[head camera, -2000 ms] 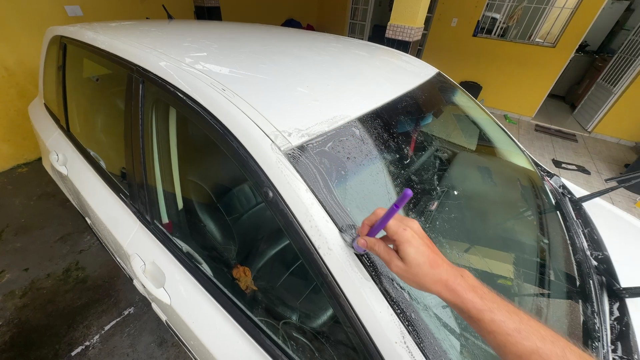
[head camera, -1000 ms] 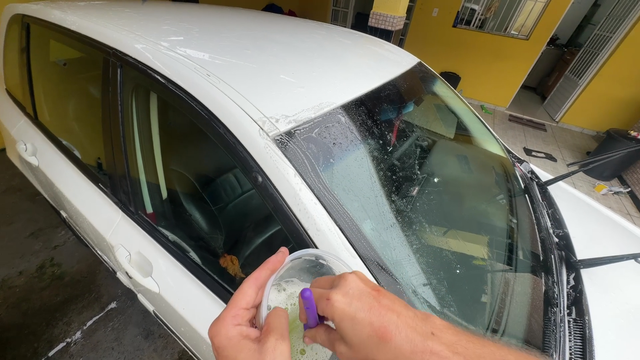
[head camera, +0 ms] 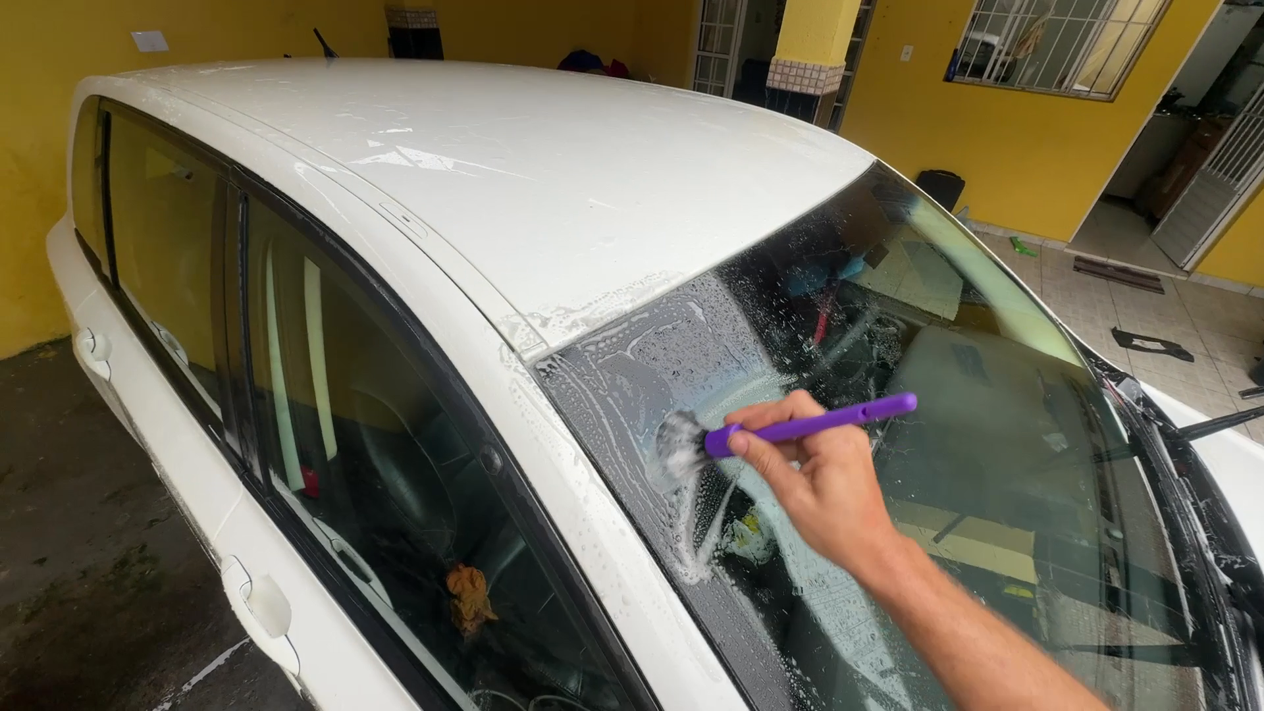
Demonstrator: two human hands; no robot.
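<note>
My right hand [head camera: 815, 474] is closed around a detailing brush with a purple handle [head camera: 820, 423]. Its soapy bristles [head camera: 681, 444] press on the wet windshield [head camera: 948, 434] of a white car, close to the pillar on the door side. Suds and streaks of foam [head camera: 696, 553] cover the glass around the bristles. Water drops dot the upper windshield and the roof's front corner [head camera: 553, 326]. My left hand is out of view.
The white roof [head camera: 553, 188] spreads behind the glass, with closed side windows [head camera: 355, 395] at left. Wiper arms [head camera: 1220, 425] stand at the right edge. Beyond are a yellow wall [head camera: 908, 128], a barred window [head camera: 1057, 44] and a black piece [head camera: 1150, 344] on the tiled floor.
One second ago both hands were at a clear tub with the brush in it; now the brush is on the windshield, and the tub and my left hand have left the view.
</note>
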